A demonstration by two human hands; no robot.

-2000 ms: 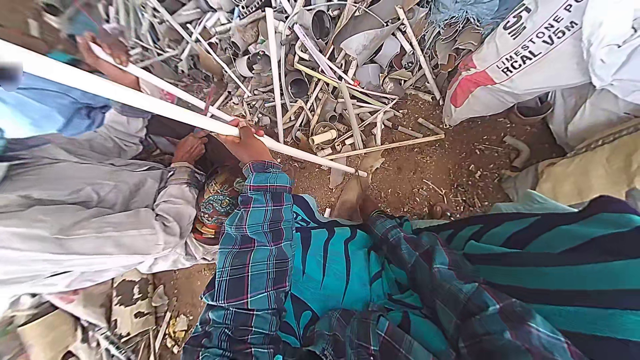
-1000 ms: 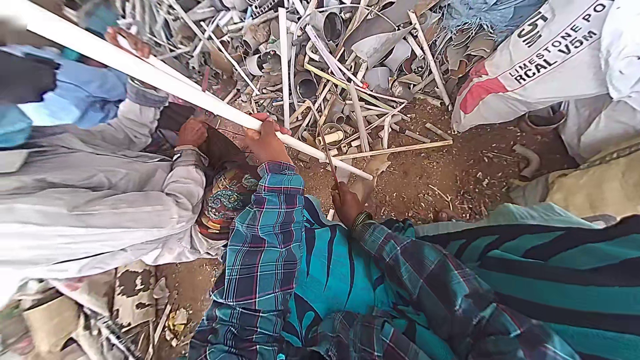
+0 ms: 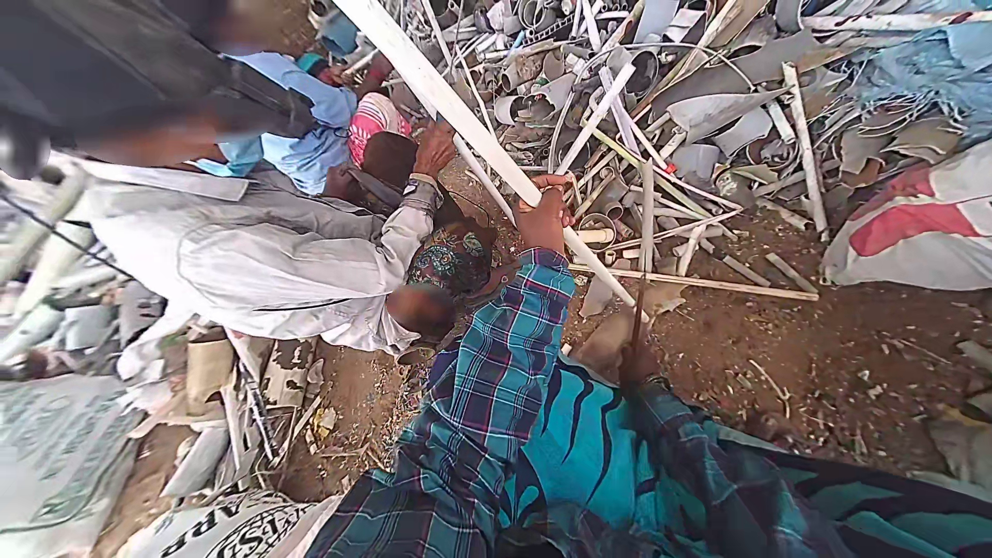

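Observation:
A long white plastic pipe (image 3: pixel 465 116) slants from the top left down to the middle, and my left hand (image 3: pixel 542 217) is closed around it near its lower end. My right hand (image 3: pixel 639 364), dark and blurred, is closed on a thin, dark blade-like tool (image 3: pixel 638 314), which stands roughly upright beside the pipe's lower tip. Whether tool and pipe touch cannot be told. A flat brownish piece (image 3: pixel 608 341) lies under the pipe tip, left of my right hand.
A co-worker in a light shirt (image 3: pixel 287 248) is close at left, one hand (image 3: pixel 435 149) near another white pipe. Scrap pipe pieces (image 3: pixel 542 93) heap ahead. A white-and-red sack (image 3: pixel 914 225) lies right, a printed sack (image 3: pixel 240 527) lower left.
My left hand stays on the pipe. My right hand and the tool have come up beside the pipe's lower end since the earliest frame. The view has shifted toward the left.

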